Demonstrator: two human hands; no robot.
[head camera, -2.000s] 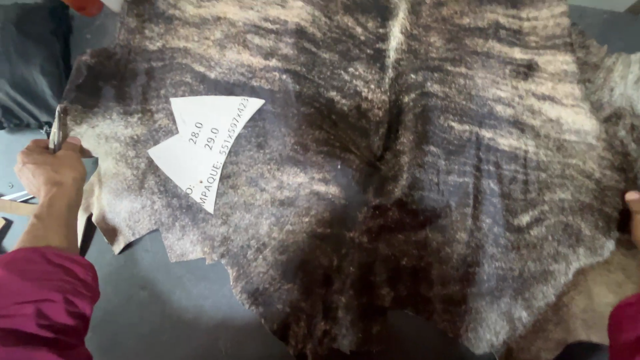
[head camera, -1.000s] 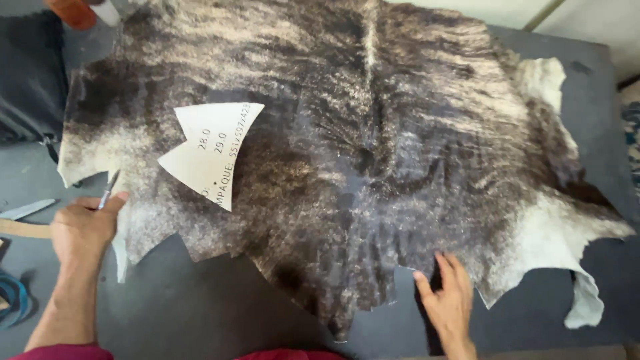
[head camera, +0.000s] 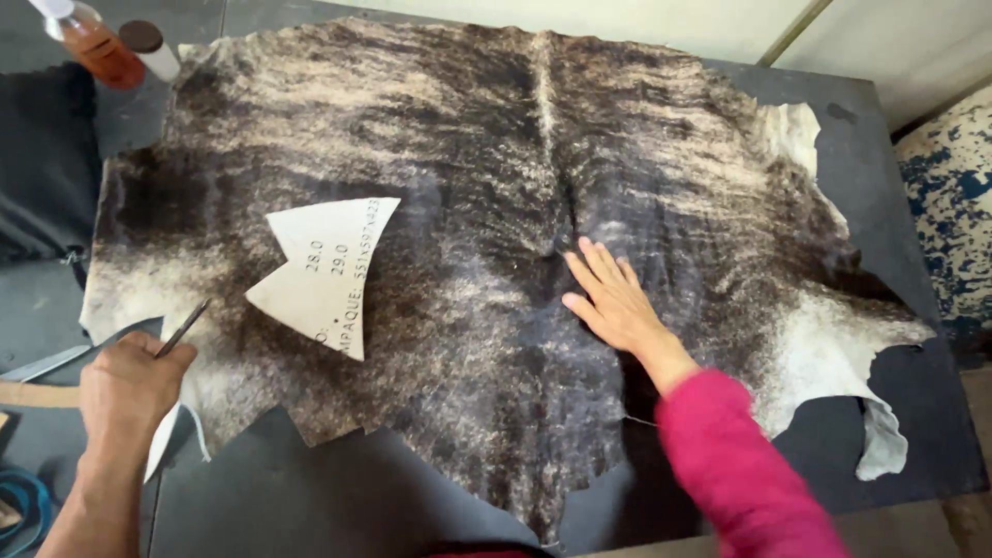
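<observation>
A brindled hair-on cowhide (head camera: 465, 310) lies spread over a dark table. My left hand (head camera: 136, 384) is closed around a slim pen-like tool (head camera: 184, 327), its tip pointing up and right over the hide's pale left edge. My right hand (head camera: 608, 294) rests palm down near the hide's middle, fingers apart, with nothing held. Between the hands, a white notched pattern piece (head camera: 325, 279) bearing printed figures lies on the hair, touched by neither hand.
A bottle of orange liquid (head camera: 101, 50) and a brown-capped jar (head camera: 149, 48) stand at the back left. Black material (head camera: 46, 163) lies at the left. Scissors (head camera: 54, 363), a tan strip (head camera: 39, 394) and a blue coil (head camera: 27, 500) are at the lower left.
My right hand has moved up from the hide's lower edge onto its middle. Two seconds ago it was at the far right edge. The hide's right part now lies spread out.
</observation>
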